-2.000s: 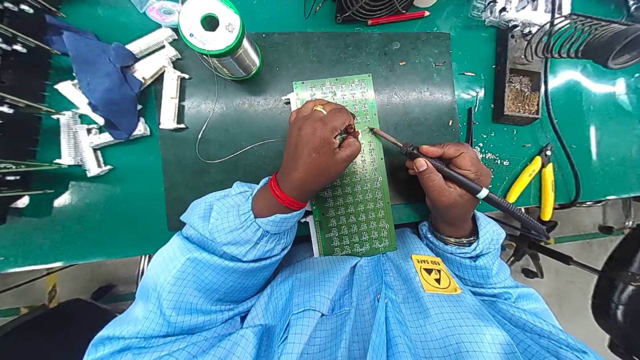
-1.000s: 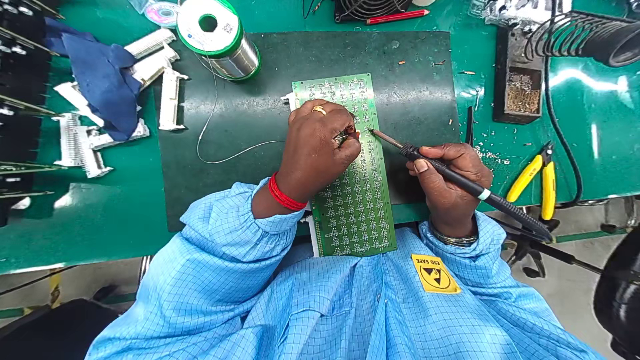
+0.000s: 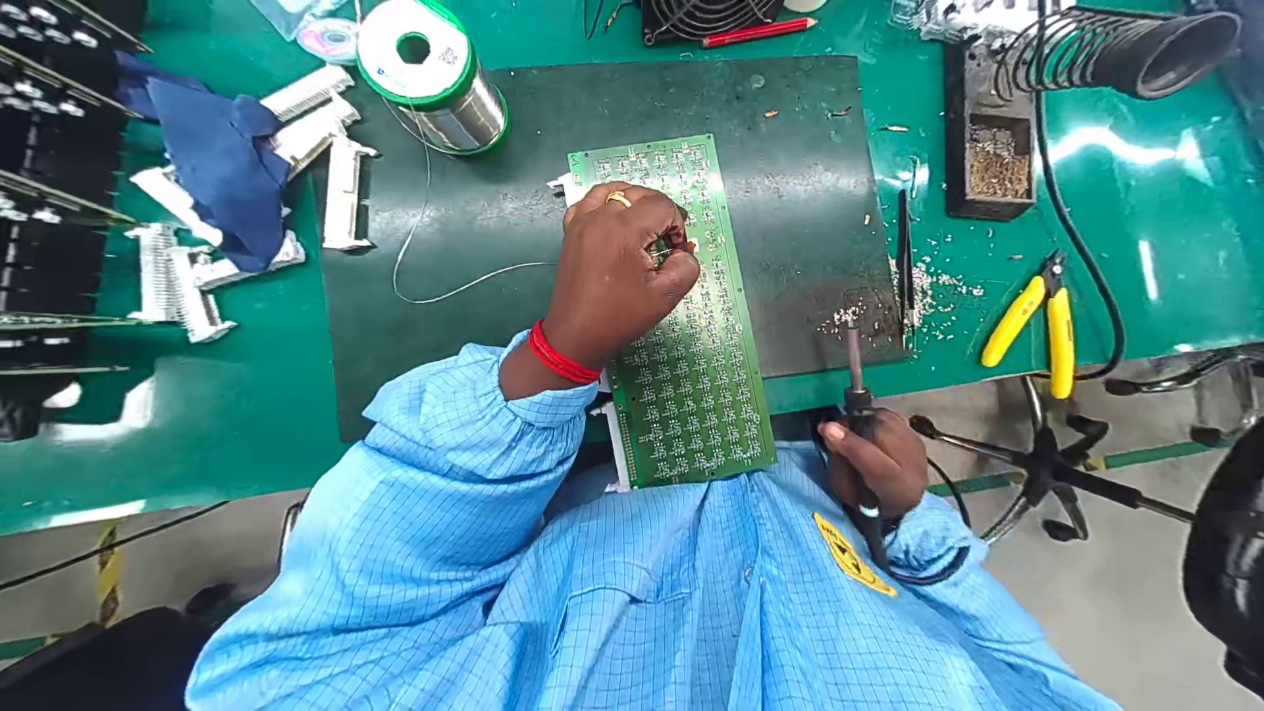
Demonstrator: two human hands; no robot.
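Observation:
A long green circuit board (image 3: 691, 375) lies on a dark mat (image 3: 494, 227), its lower end against the blue smock. My left hand (image 3: 627, 267) is over the board's upper half, thumb and fingers pinched together; what they pinch is too small to make out. Solder wire runs across the mat toward this hand from a solder spool (image 3: 434, 79). In my right hand (image 3: 879, 459) is a soldering iron (image 3: 857, 380), its tip pointing away from me near the mat's front right edge, apart from the board. Close beyond the tip lie small pale scraps (image 3: 849, 314).
Yellow-handled cutters (image 3: 1032, 321), black tweezers (image 3: 905, 257) and a soldering iron stand (image 3: 953, 138) with a coiled holder are at the right. White connectors (image 3: 346, 193) and a blue cloth (image 3: 222, 158) lie left. A red pencil (image 3: 760, 33) is at the back by a fan.
My right hand has moved right and toward my body, taking the soldering iron's tip away from the board. My left hand stays over the board.

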